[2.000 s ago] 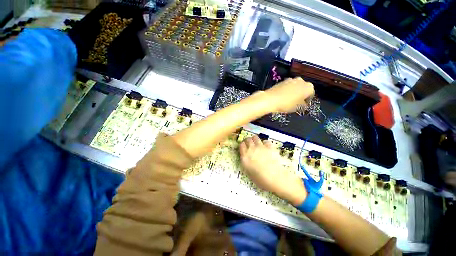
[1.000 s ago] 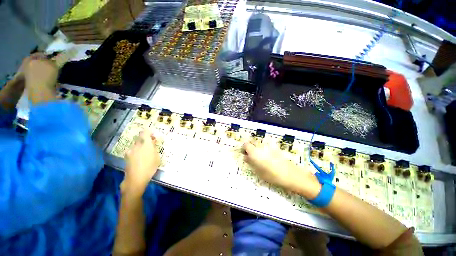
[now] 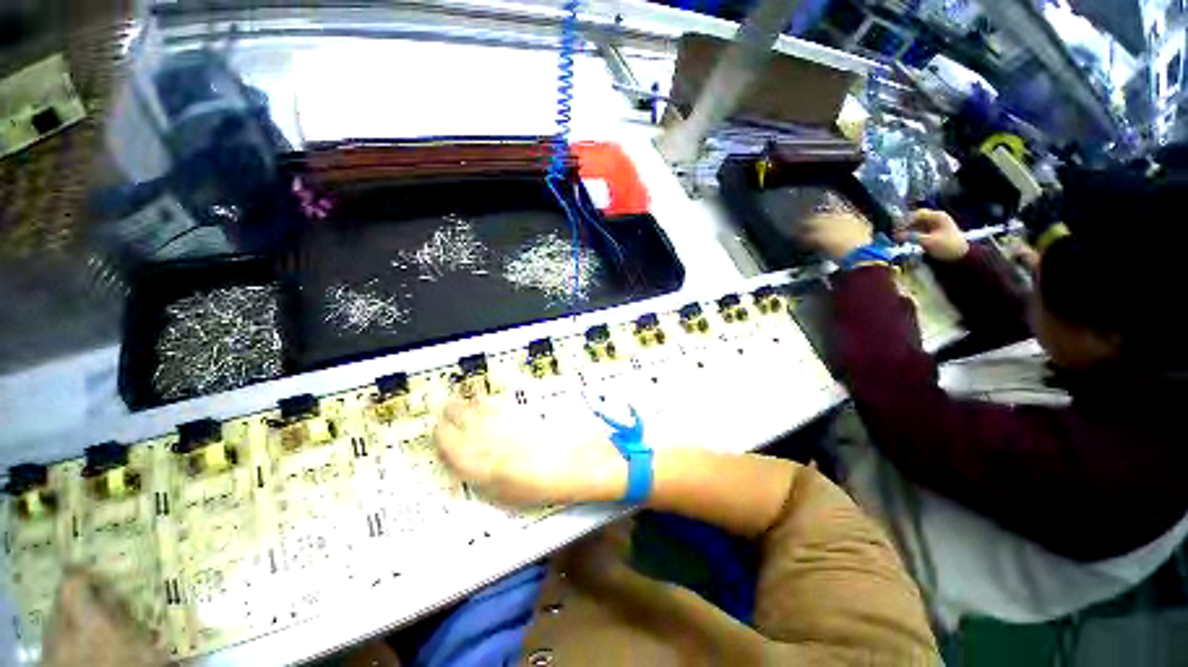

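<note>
The circuit board panel [image 3: 313, 516] lies between metal rails, cream strips side by side with black and copper-coloured parts along the far edge. My right hand [image 3: 521, 450], with the blue wrist strap [image 3: 636, 474], rests over the middle of the panel; its fingertips are blurred and I cannot tell if they hold anything. My left hand [image 3: 98, 625] is at the lower left edge, blurred and cut off, over the panel's left end. The large parts tray [image 3: 391, 248] holds separate piles of silvery leaded components. The small parts tray [image 3: 215, 341] holds a denser grey-silver heap.
Brown strips [image 3: 430, 159] and a red container [image 3: 612, 179] are at the large tray's far edge. A coiled blue cord [image 3: 565, 91] hangs over it. A neighbouring person in dark red sleeves [image 3: 912, 378] works at the right, near another black tray [image 3: 782, 209]. A board [image 3: 39, 104] sits upper left.
The view has swung to the right, bringing the right-hand neighbour into sight. My left hand went from over the trays to the panel's left part. My right hand stays over the panel's middle.
</note>
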